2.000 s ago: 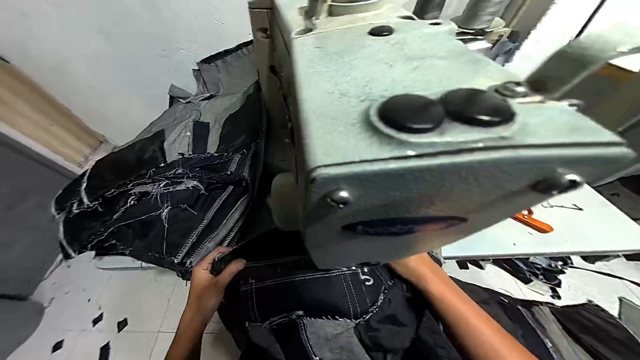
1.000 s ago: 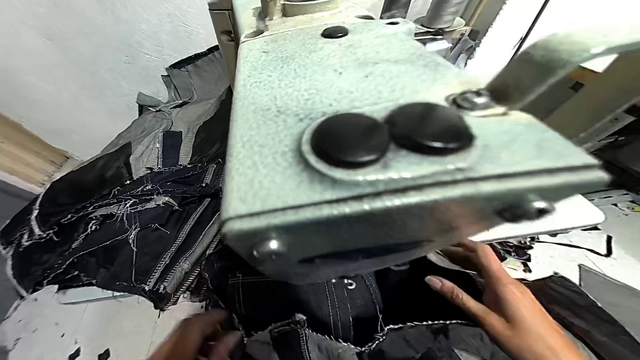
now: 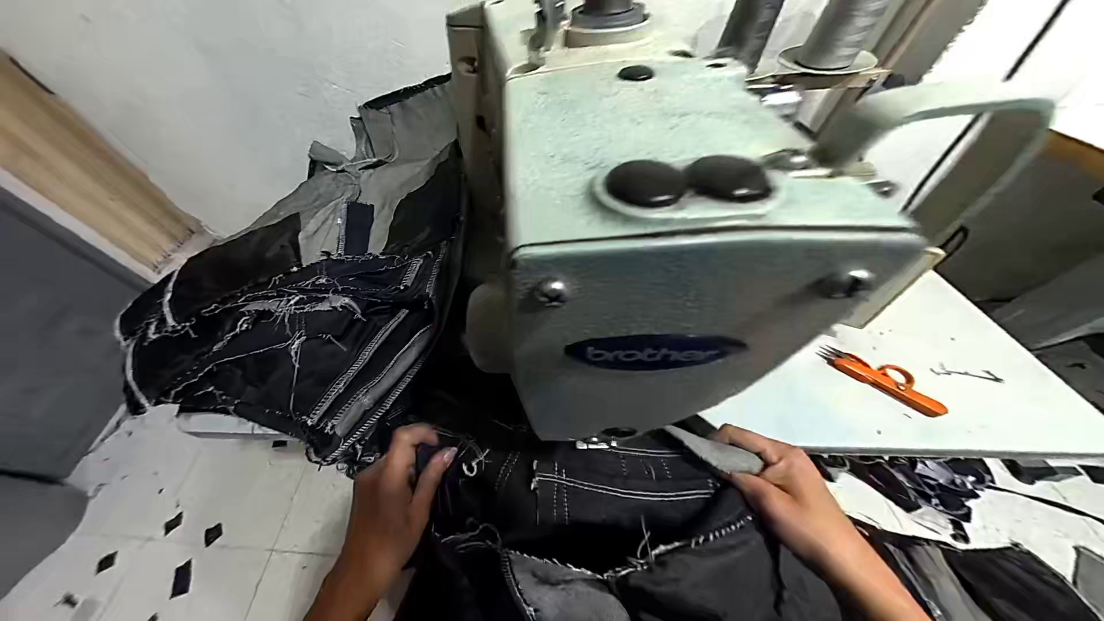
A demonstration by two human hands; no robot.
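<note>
A Brother industrial sewing machine [image 3: 638,319] fills the upper middle, its head over a black denim garment [image 3: 621,492] with white topstitching and frayed overlocked edges. At the garment's left edge, my left hand [image 3: 398,492] pinches the dark fabric between thumb and fingers. My right hand [image 3: 780,487] grips the cloth on the other side, with a grey fabric flap [image 3: 720,453] between its thumb and fingers. The machine's head hides the needle and presser foot area, apart from a small metal part at its lower edge.
Piled dark garments [image 3: 302,328] with loose threads lie left of the machine. Orange thread snips [image 3: 888,384] rest on the white machine table [image 3: 992,345] at right. Fabric scraps [image 3: 923,492] are below the table edge, and small dark pieces [image 3: 181,578] dot the tiled floor.
Both hands have closed on the garment; a second ago the right hand was spread over the cloth with its fingers apart. The view has shifted, bringing the orange snips back into sight.
</note>
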